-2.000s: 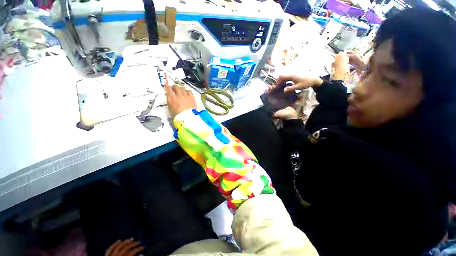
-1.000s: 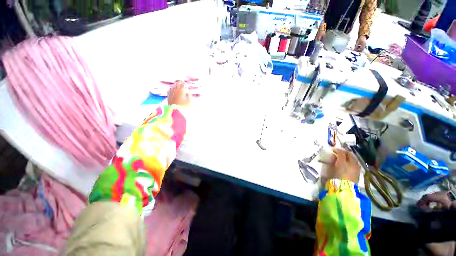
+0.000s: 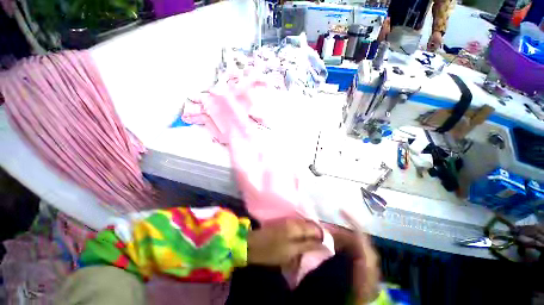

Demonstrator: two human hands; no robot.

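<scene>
A pink garment piece (image 3: 262,184) stretches from the heap on the table down to the table's front edge, blurred by motion. My left hand (image 3: 286,241) grips its near end in front of the table edge. My right hand (image 3: 359,253) is just right of it, blurred, with fingers raised; whether it touches the cloth cannot be told. The sewing machine head (image 3: 382,98) stands at the right, with its needle area (image 3: 374,130) away from the cloth.
Pink strips (image 3: 71,125) lie at the left. Scissors (image 3: 500,238) lie at the right table edge by a dark, blurred hand. A loose metal part (image 3: 374,201), snips (image 3: 404,156) and blue boxes (image 3: 504,189) are on the table. Spools (image 3: 337,47) stand behind.
My left hand has drawn pink cloth from the table towards me. My right hand has left the small tools and moved left to the front edge. The scissors are now farther right, at the edge.
</scene>
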